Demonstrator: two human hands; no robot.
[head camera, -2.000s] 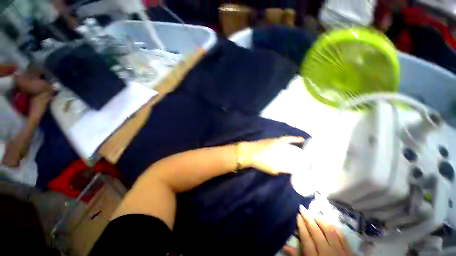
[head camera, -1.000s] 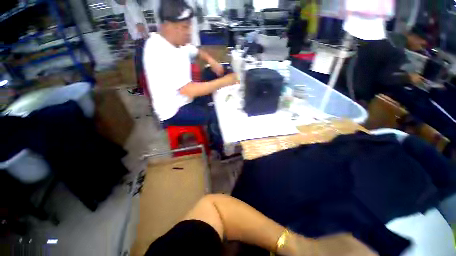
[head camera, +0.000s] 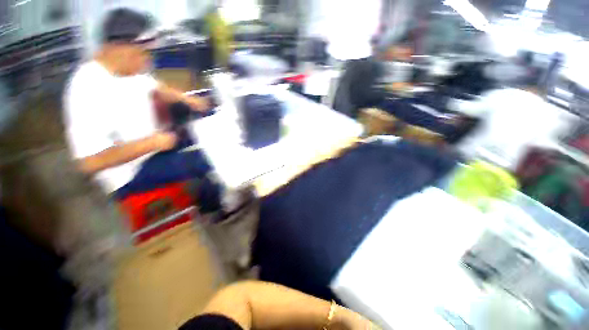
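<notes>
The frame is blurred. A large navy-black garment (head camera: 329, 213) lies over the left part of the white machine table (head camera: 407, 248) and hangs down over its near left edge. My left forearm comes in at the bottom, with a gold bracelet at the wrist. Only the start of my left hand (head camera: 354, 320) shows, cut off by the bottom edge, below the garment and by the table's near edge; its fingers are hidden. My right hand is out of the picture. The grey-white sewing machine (head camera: 510, 258) is smeared at the right.
A yellow-green fan (head camera: 481, 184) stands behind the machine. A brown board (head camera: 303, 169) joins the neighbouring white table (head camera: 223, 145), where a person in a white top (head camera: 106, 119) sits on a red stool (head camera: 158, 207). A cardboard box (head camera: 165, 280) is at lower left. Other people are behind.
The view swung left, then partly back right. The seated person came into view, and the fan and machine show again. My right hand left the picture; my left hand moved off the cloth to the bottom edge.
</notes>
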